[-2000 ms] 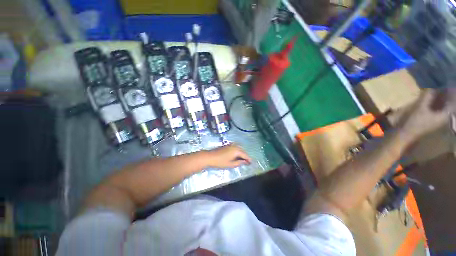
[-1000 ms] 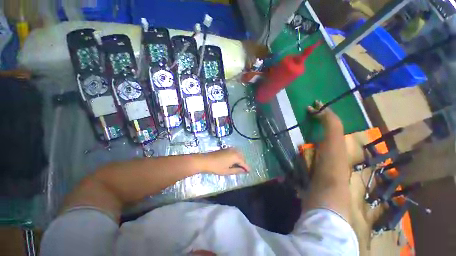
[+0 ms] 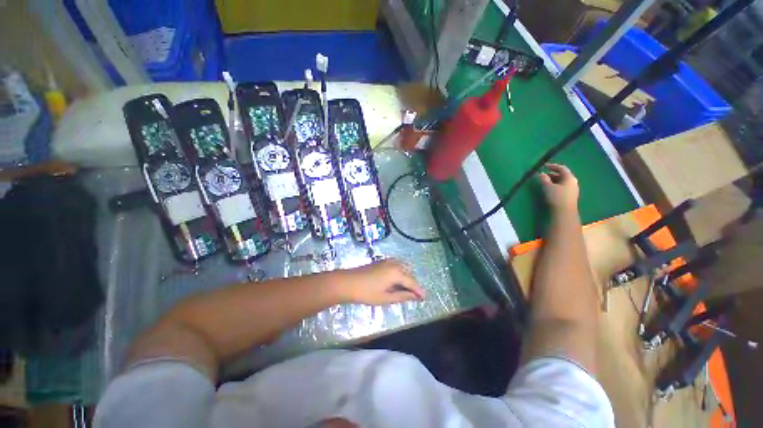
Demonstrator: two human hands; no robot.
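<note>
Several open black housings [image 3: 361, 175] stand side by side on the film-covered bench [image 3: 435, 284], with green boards, silver discs, white rectangles and upright white-plugged cables. My left hand [image 3: 386, 282] rests loosely curled on the film below the right-hand housings, touching none of them; a small dark spot shows between its fingers, too unclear to name. My right hand [image 3: 559, 185] is over the green conveyor [image 3: 519, 150], beside a black cord [image 3: 523, 180], its fingers bent and apart with nothing visible in them.
A red squeeze bottle [image 3: 465, 134] leans right of the housings. Another housing [image 3: 502, 57] lies on the conveyor's far part. Black handle assemblies [image 3: 669, 309] lie on orange-edged cardboard at right. A brown box [image 3: 682, 167] and blue bin [image 3: 678, 84] stand behind. A dark pile [image 3: 50, 251] is at left.
My right hand has come from the far right to over the conveyor. My left hand has stayed on the bench. The conveyor's housing shows more fully and nearer. The view has shifted slightly.
</note>
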